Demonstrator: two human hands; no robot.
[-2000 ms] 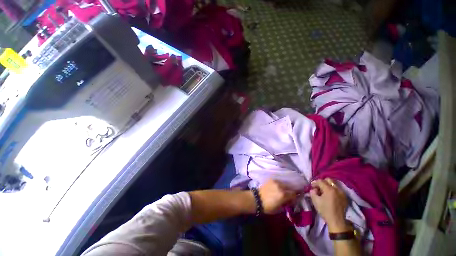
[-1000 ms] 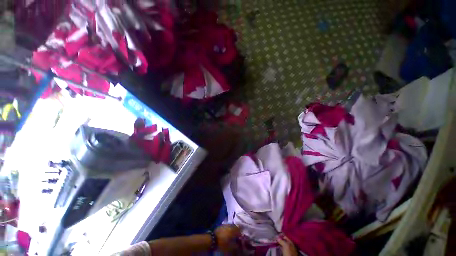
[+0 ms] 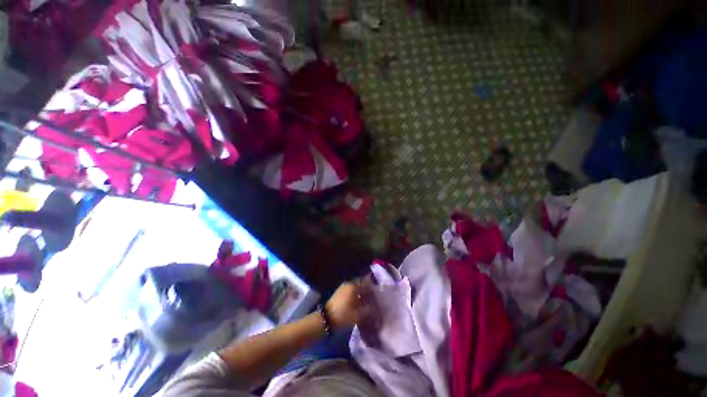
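Observation:
The near bundle of garment parts (image 3: 432, 326), lilac and magenta, lies in front of me at the lower middle and runs out of the bottom edge. My left hand (image 3: 350, 304), with a dark bead bracelet, is at the bundle's upper left edge and grips its lilac cloth; the fingertips are blurred and partly hidden. My right hand is out of the picture. A second lilac and magenta bundle (image 3: 535, 302) lies against the near one on the right.
The white machine table (image 3: 70, 310) with the sewing machine head (image 3: 182, 302) is at left, magenta scraps (image 3: 240, 275) beside it. Large magenta and lilac heaps (image 3: 186, 70) lie behind. A pale curved rail (image 3: 632, 271) stands at right. A dark object (image 3: 495, 163) lies on the patterned floor (image 3: 434, 101).
My left hand has moved from the bundle's gathered middle up to its upper left edge. My right hand has left the picture. The view has shifted, showing more of the heaps behind the table.

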